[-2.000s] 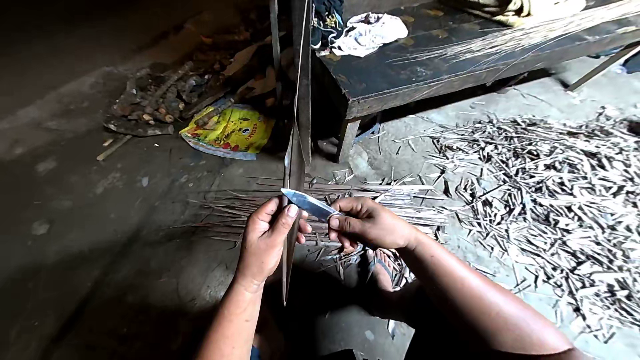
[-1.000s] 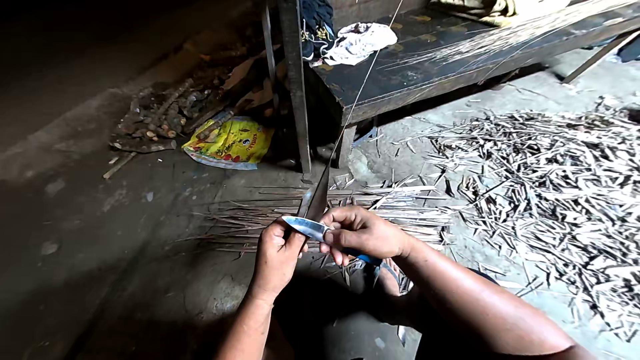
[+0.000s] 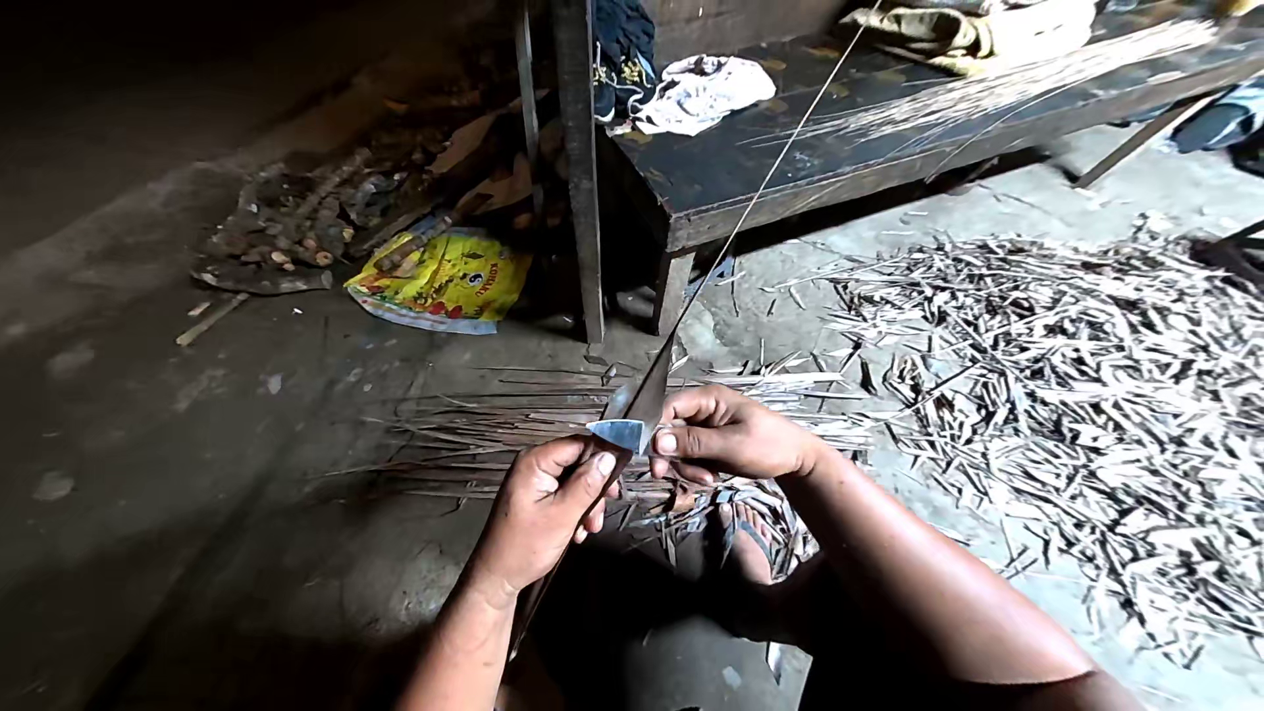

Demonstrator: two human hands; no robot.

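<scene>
My left hand pinches a long dark dried leaf strip, which runs from low between my forearms up to the right and narrows to a thin rib near the bench. My right hand is closed on a knife, whose handle is hidden by the fingers. The short shiny knife blade lies across the strip just above my left thumb, its tip pointing left. Under both hands, a bundle of long dry strips is spread on the floor.
A low dark wooden bench holds a white cloth and thin pale ribs. Cut leaf pieces cover the floor at right. A yellow printed bag lies beside a wood pile. My sandalled foot is below.
The strip stood nearly upright two seconds ago and now slants up to the right. Its wide dark part reached high above my hands then; now mostly a thin rib shows there.
</scene>
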